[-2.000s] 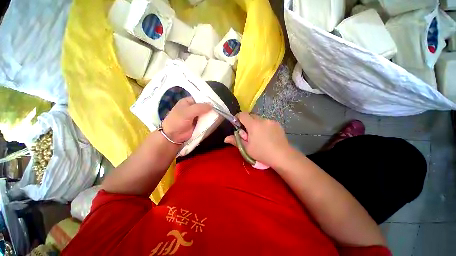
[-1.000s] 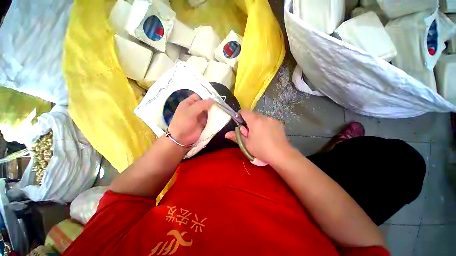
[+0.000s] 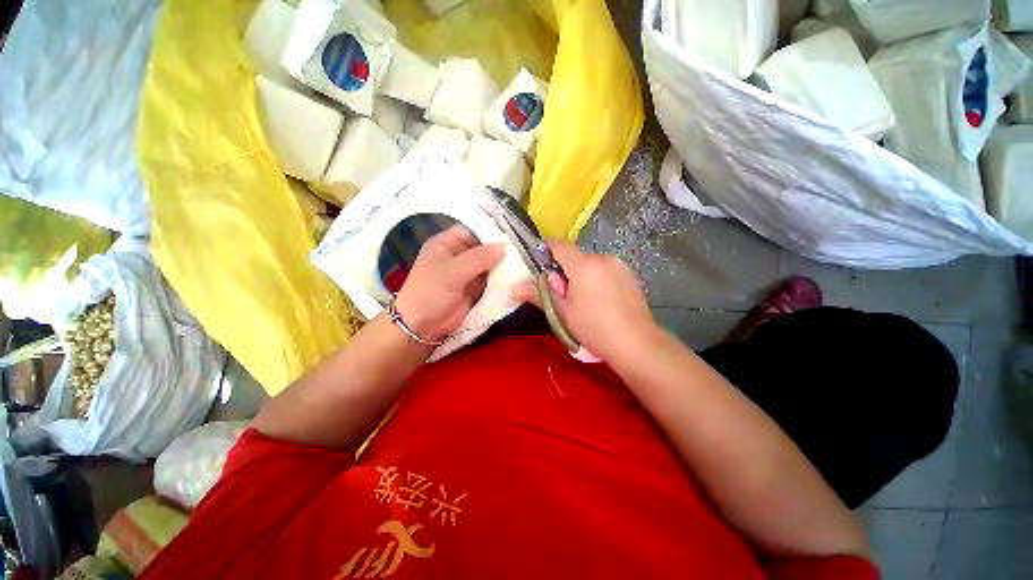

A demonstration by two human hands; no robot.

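Observation:
A white square piece (image 3: 360, 236) with a dark blue round emblem (image 3: 410, 241) lies tilted at my lap. My left hand (image 3: 444, 286) grips it at the near side, fingers partly over the emblem. My right hand (image 3: 591, 297) holds the scissors (image 3: 528, 240) by the handles. The blades lie along the piece's right edge, pointing up and left. My fingers hide part of the handles. I cannot tell if a thread is between the blades.
A yellow sack (image 3: 215, 204) of white blocks (image 3: 297, 127) stands in front. A white sack (image 3: 793, 170) with more blocks is at the right. Pale clippings (image 3: 646, 227) lie on the grey floor between them. A small white sack (image 3: 159, 351) holds beige lumps at the left.
The white piece has turned slightly, and more of its emblem shows. The scissors have swung to a steeper angle and lie further up its right edge. Both hands keep their hold.

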